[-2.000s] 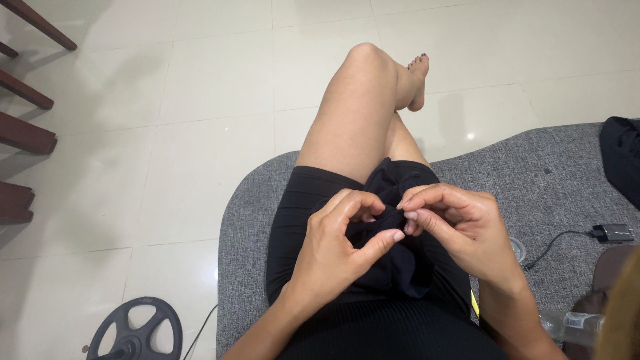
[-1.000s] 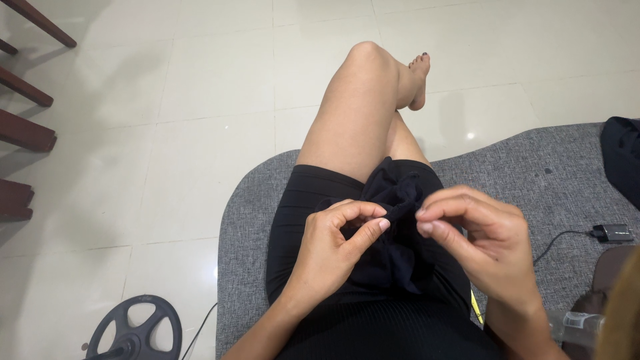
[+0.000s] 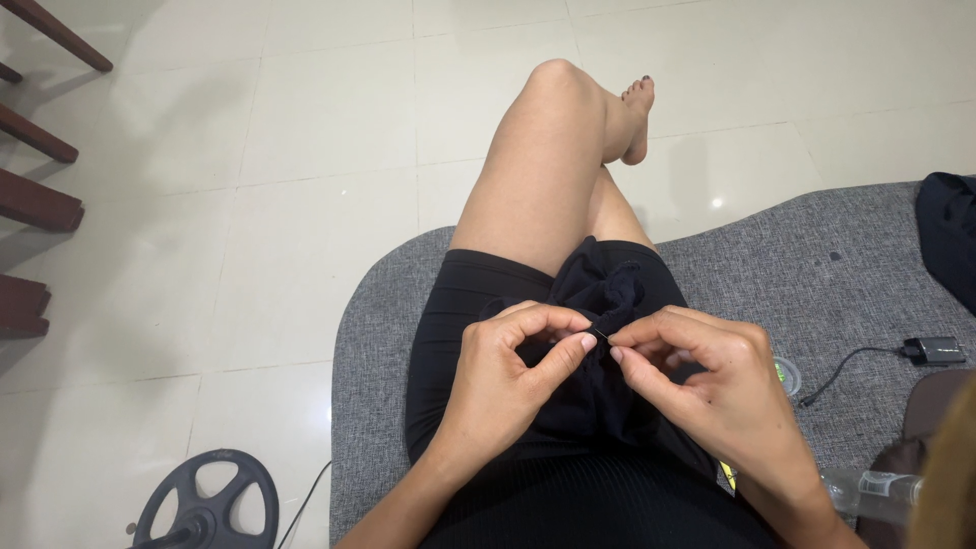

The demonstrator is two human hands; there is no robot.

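Observation:
A dark navy cloth [image 3: 591, 396] lies bunched on the lap, over black shorts. My left hand [image 3: 518, 366] pinches a fold of it between thumb and index finger. Just to the right, my right hand [image 3: 701, 374] holds a thin sewing needle [image 3: 601, 334] between thumb and fingertips, and the needle's other end meets the cloth at the left fingertips. Any thread is too fine to make out.
The grey fabric seat [image 3: 762, 252] holds a black power adapter [image 3: 934, 351] with a cable, a small round container [image 3: 788, 375], a clear plastic bottle [image 3: 869, 488] and dark cloth [image 3: 945, 229]. A black weight plate [image 3: 213, 503] and wooden legs [image 3: 38, 198] are at left.
My right hand was apart from the cloth a second ago; it has come back left to the fold at my left fingertips. My left hand keeps its pinch.

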